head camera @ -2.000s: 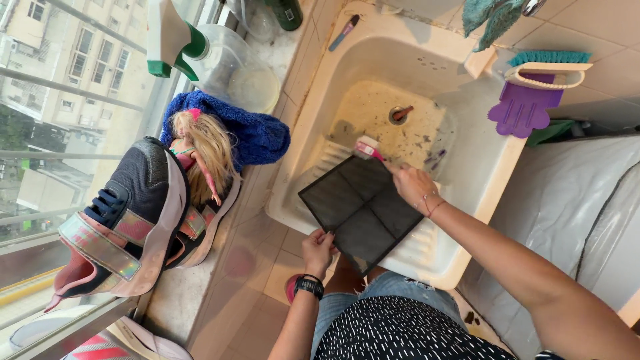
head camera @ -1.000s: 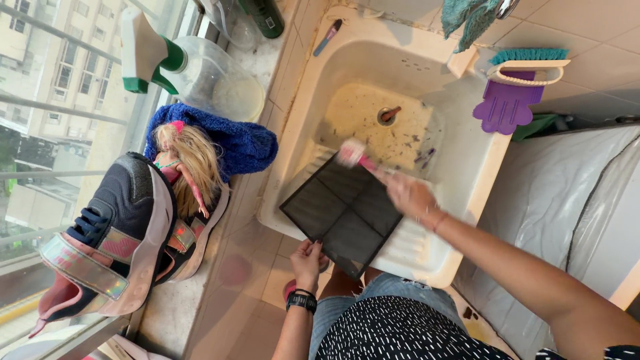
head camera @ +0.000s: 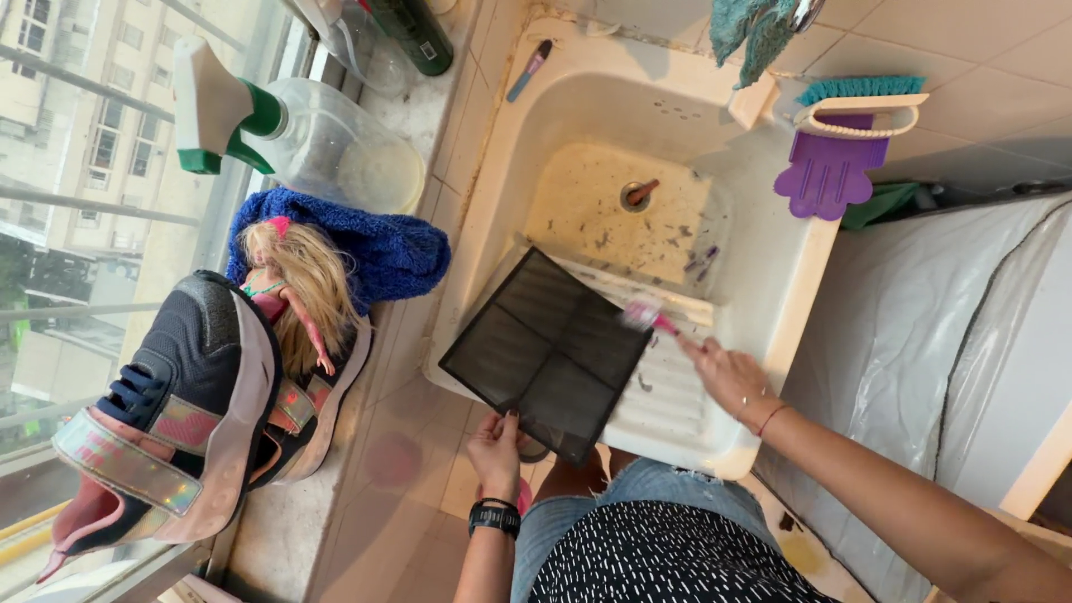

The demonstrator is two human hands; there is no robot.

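My left hand [head camera: 496, 452] pinches the lower left edge of a black framed mesh filter [head camera: 548, 352], thumb on top. The filter lies tilted over the ribbed washboard [head camera: 670, 394] of a white laundry sink [head camera: 796, 310]. In my right hand [head camera: 729, 377] is the pink handle of a small brush [head camera: 649, 316], its pale head blurred at the filter's right corner. Beyond the filter, dark bits of debris lie in yellowish water around the drain [head camera: 638, 197], where a reddish-brown object stands.
On the left sill are sneakers [head camera: 184, 410], a doll [head camera: 289, 293], a blue towel [head camera: 402, 255] and a spray bottle [head camera: 335, 142]. A paintbrush [head camera: 529, 71] rests on the sink rim. A scrub brush [head camera: 858, 113] and purple plastic piece [head camera: 833, 167] sit at the right rim.
The small brush and my right hand have moved from the filter's upper edge toward its right corner. My left hand keeps hold of the filter's edge.
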